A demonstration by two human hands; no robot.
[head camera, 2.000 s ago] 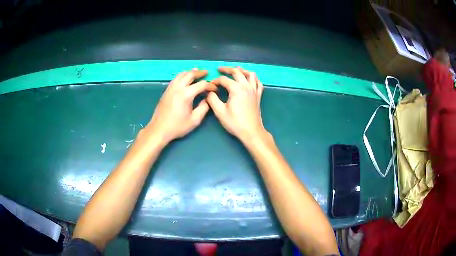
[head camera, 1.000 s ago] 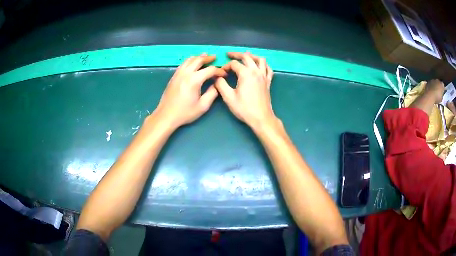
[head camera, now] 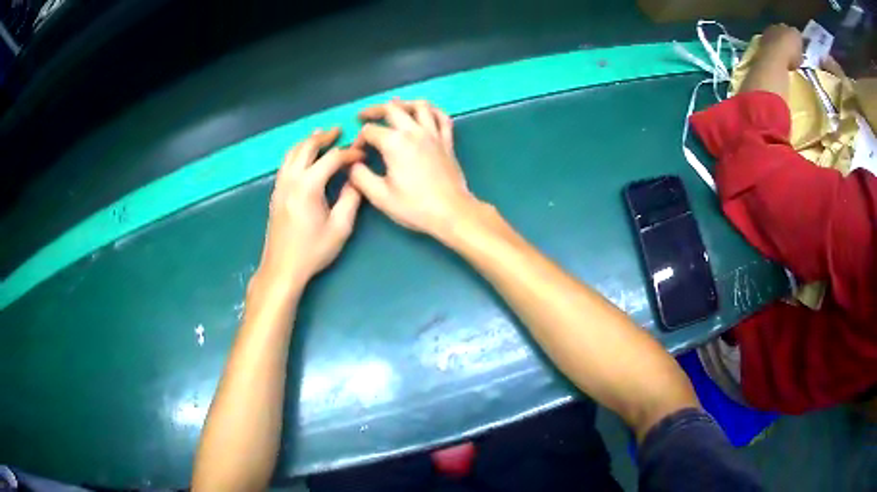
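My left hand (head camera: 310,207) and my right hand (head camera: 412,168) rest on the dark green bench (head camera: 404,317), near the bright green strip (head camera: 231,165). Both hands are bare and hold nothing visible. Their fingers are bent and spread, and the fingertips meet or nearly meet in the middle; I cannot tell if they touch. Some fingertips lie over the strip. A black mobile phone (head camera: 671,252) lies on the bench to the right of my right forearm.
A person in red sleeves (head camera: 808,202) handles crumpled yellow paper (head camera: 813,115) at the right. Thin white cord (head camera: 694,125) lies beside it. A brown carton (head camera: 707,8) is cut off at the top right. A dark conveyor (head camera: 385,48) runs beyond the strip.
The view has turned and tilted, so the bench and phone appear slanted. My hands keep nearly the same pose. The neighbour's red sleeve has come over the bench's right side, reaching into the yellow paper.
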